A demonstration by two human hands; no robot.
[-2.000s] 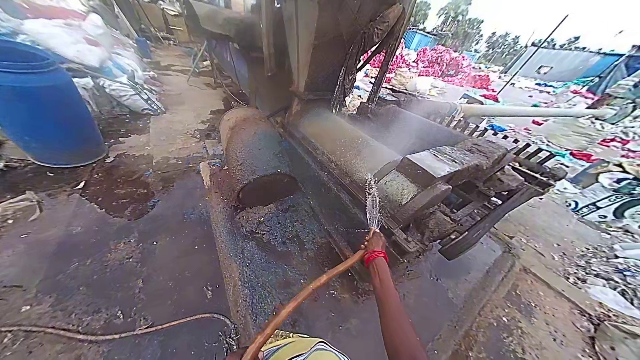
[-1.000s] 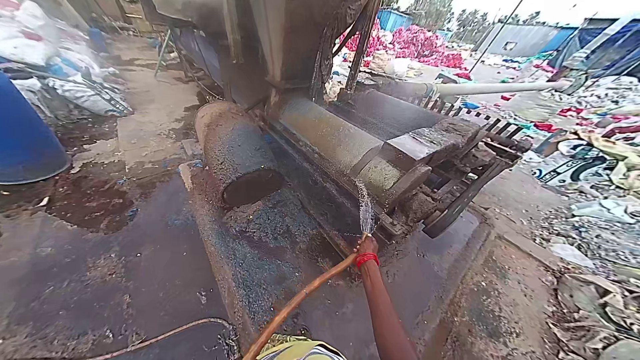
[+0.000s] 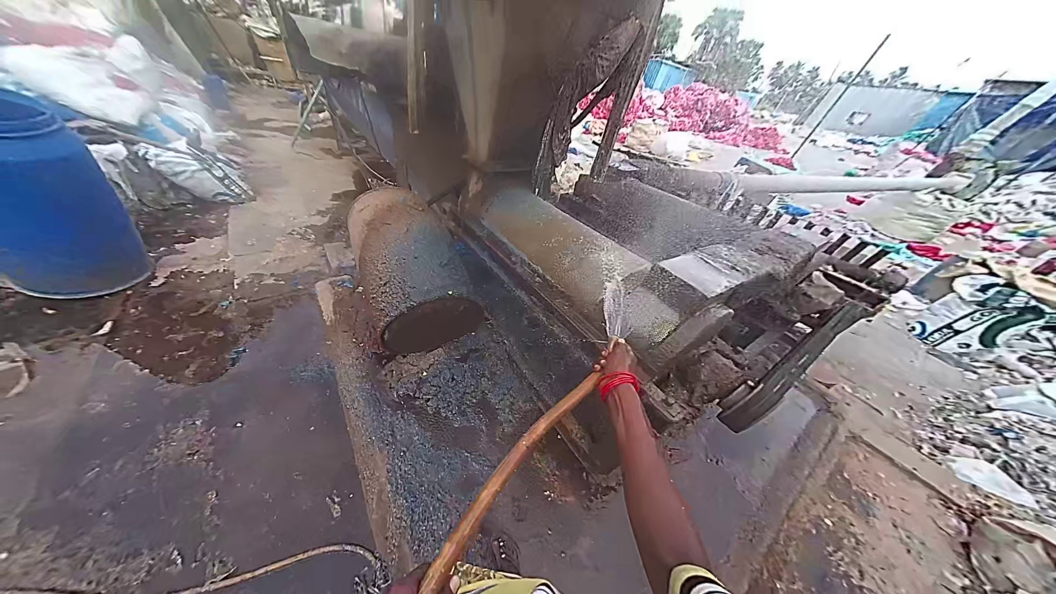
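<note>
My right hand (image 3: 616, 356), with red bands at the wrist, grips the end of a brown hose (image 3: 505, 470). Water (image 3: 614, 304) fans out from the hose end onto the rounded metal cover (image 3: 569, 247) of a large, dirty machine. At the bottom edge my left hand (image 3: 408, 580) is partly in view, closed around the lower part of the hose. Left of the machine's long side lies a grimy metal cylinder (image 3: 404, 247) with a dark open end, on a wet slab strewn with small bits.
A blue plastic drum (image 3: 62, 198) stands at the left, near white sacks (image 3: 190, 169). Another stretch of hose (image 3: 289, 561) lies on the wet ground. The machine's frame and belt guard (image 3: 792, 363) jut out at the right, before scattered plastic waste (image 3: 998, 322).
The spray from the hose has spread into a wider fan over the machine's cover. Both hands keep hold of the hose where they show.
</note>
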